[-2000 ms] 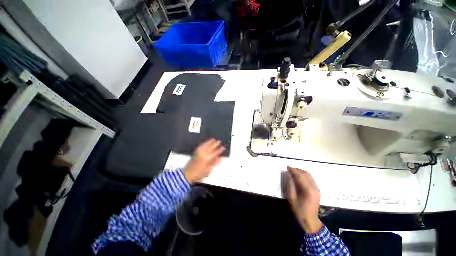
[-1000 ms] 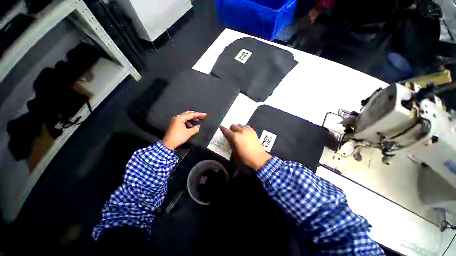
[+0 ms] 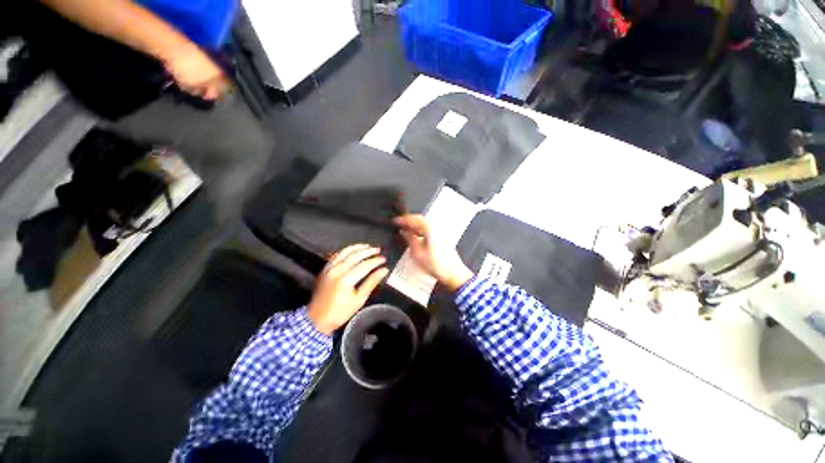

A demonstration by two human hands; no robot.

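Observation:
A plain dark panel stack (image 3: 348, 172) lies off the table's left edge; its top panel looks lifted or folded, with a blurred lighter band across it. My right hand (image 3: 432, 251) pinches the near right edge of this top panel. My left hand (image 3: 348, 285) is at the stack's near edge, fingers apart and slightly curled, with nothing seen in it. One labelled dark panel (image 3: 534, 262) lies on the white table, partly behind my right forearm. Another labelled panel (image 3: 475, 149) lies farther back.
A round grey bin (image 3: 380, 348) is below the front table edge. The white sewing machine (image 3: 706, 240) stands at right. A blue crate (image 3: 470, 45) is on the floor behind the table. Another person's arm (image 3: 145, 36) is at upper left, by a shelf with dark pieces.
My right fingers have closed at the stack and its top panel has lifted. My left hand is lower, nearer the bin. Another person's arm has come in at upper left.

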